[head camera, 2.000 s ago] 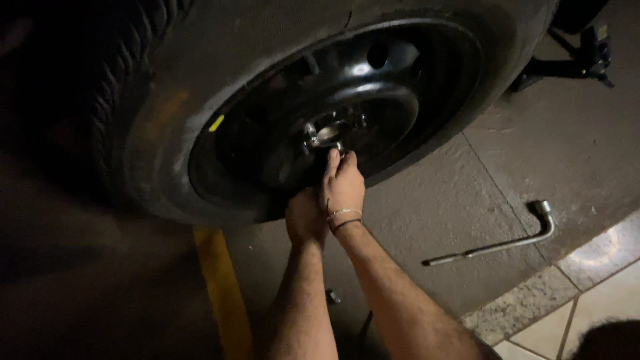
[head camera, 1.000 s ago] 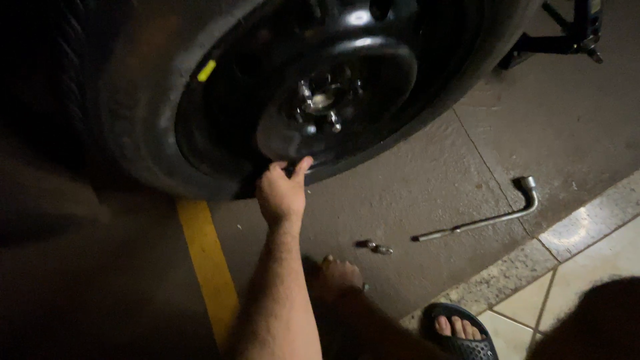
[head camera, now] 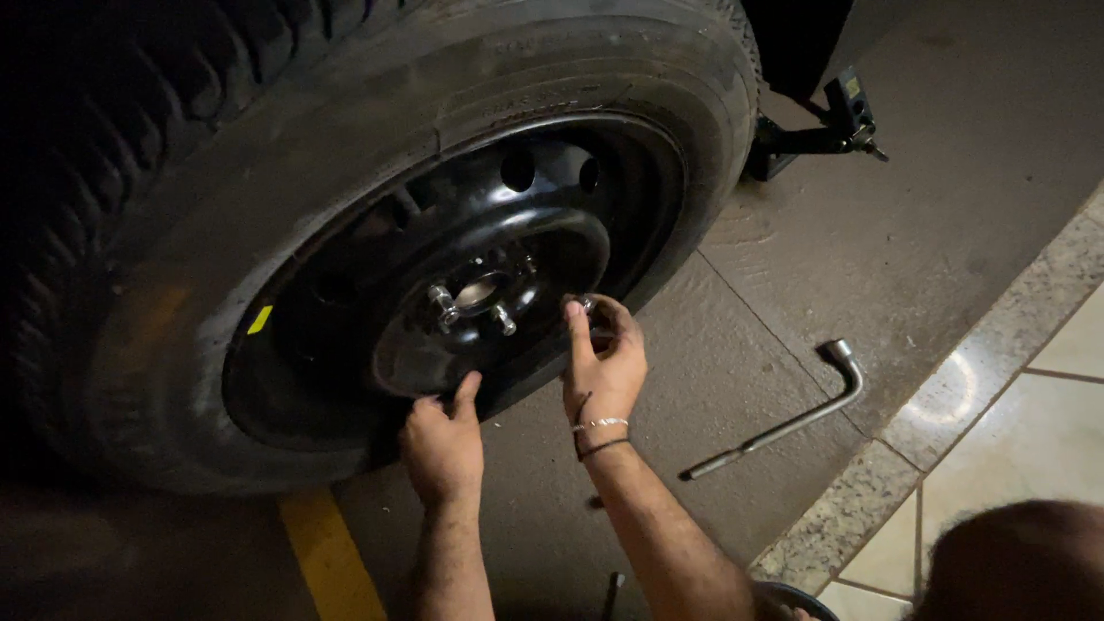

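A car wheel with a black steel rim (head camera: 552,185) and a rubber tire (head camera: 216,241) fills the upper left. Several metal wheel bolts (head camera: 504,319) stick out around its center hole (head camera: 476,291). My left hand (head camera: 444,440) rests at the lower part of the rim, thumb up and fingers curled behind the edge. To the right of the bolts, my right hand (head camera: 605,358) pinches a small shiny wheel bolt (head camera: 588,304) between thumb and fingertips, in front of the lower right rim. The bolt is mostly hidden by the fingers.
An L-shaped lug wrench (head camera: 785,427) lies on the dark floor at right. Behind the tire stands a car jack (head camera: 815,138). A granite strip (head camera: 940,405) borders pale tiles (head camera: 1026,448). A yellow painted line (head camera: 332,556) runs below the wheel. Part of a sandal shows at the bottom.
My right hand, out of view one second ago, is back near the rim with a small metal piece. My left hand stays at the rim's lower edge.
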